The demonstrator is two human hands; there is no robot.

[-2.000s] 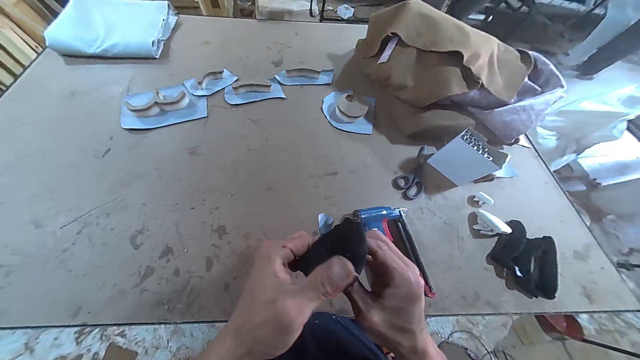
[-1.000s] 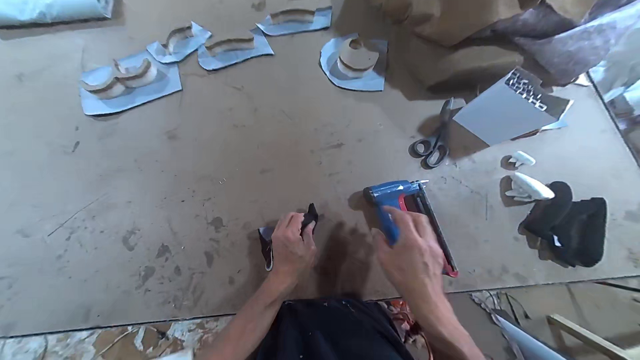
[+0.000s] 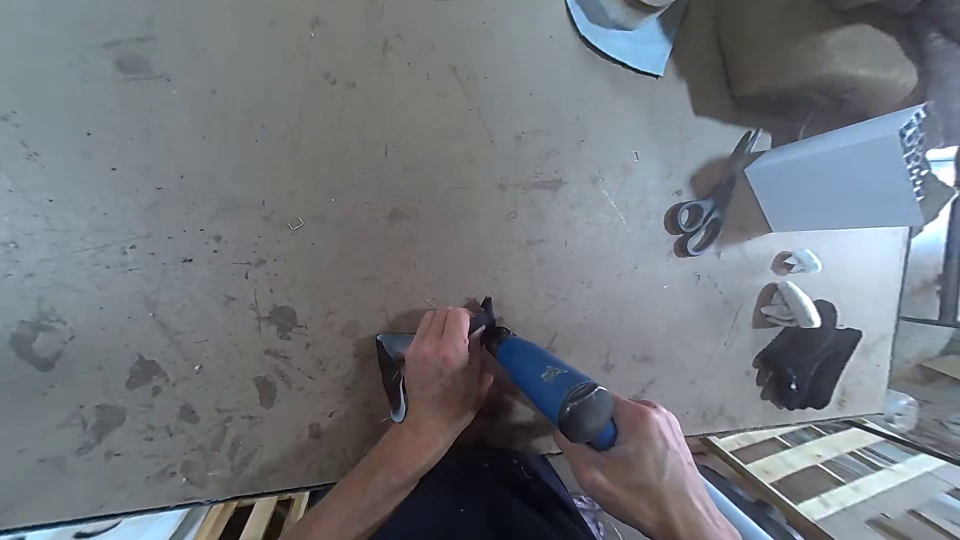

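Near the table's front edge, my left hand (image 3: 446, 364) presses on a small piece of dark material with a light blue side (image 3: 391, 367). My right hand (image 3: 637, 465) grips a blue staple gun (image 3: 551, 382). The tool's nose meets the dark material just right of my left fingers; the exact contact point is partly hidden. Loose staples (image 3: 296, 224) lie on the table farther left.
Scissors (image 3: 709, 214) lie beside a grey box (image 3: 840, 176) at the right. Two white pieces (image 3: 796, 306) and black fabric pieces (image 3: 806, 360) sit below them. Blue-backed material (image 3: 630, 41) and brown hide-like material (image 3: 810, 60) lie at the top.
My right hand, reaching to the staple gun on the table a second ago, now holds it up against the dark piece under my left hand. The view has moved closer to the table.
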